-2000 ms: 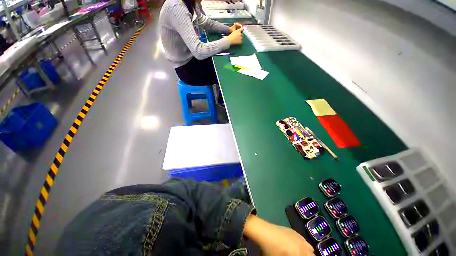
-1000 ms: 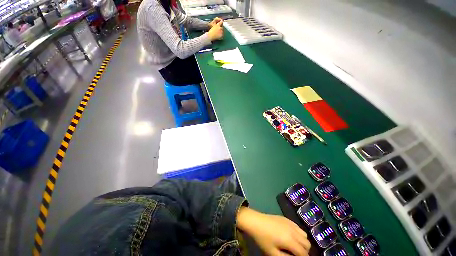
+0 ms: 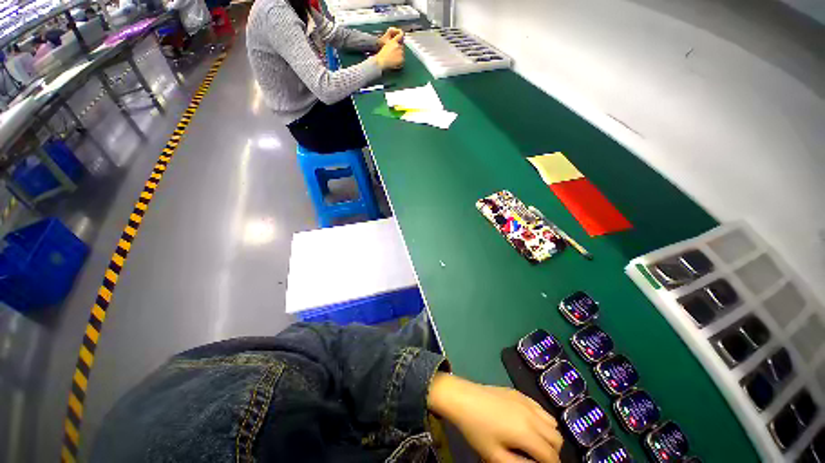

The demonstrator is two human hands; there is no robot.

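Smartwatch units with lit screens stand in two rows at the bottom right. The near row shows white, purple and green marks and lies along a black mat. The far row shows small red and green marks. My left hand, in a denim sleeve, is beside the near row at its left. Its fingertips are cut off or hidden at the bottom edge, so I cannot tell whether it holds anything. A white blister tray with dark watches is at the right. My right hand is out of the picture.
A patterned phone, a pen and a yellow-and-red strip lie on the green bench mat. Paper slips are farther up. A seated person works at the far end. A white-topped blue crate is beside the bench.
The view has turned slightly, so the bench things sit farther left and higher than two seconds ago. More of my left hand shows beside the near row. The last second shows almost no change.
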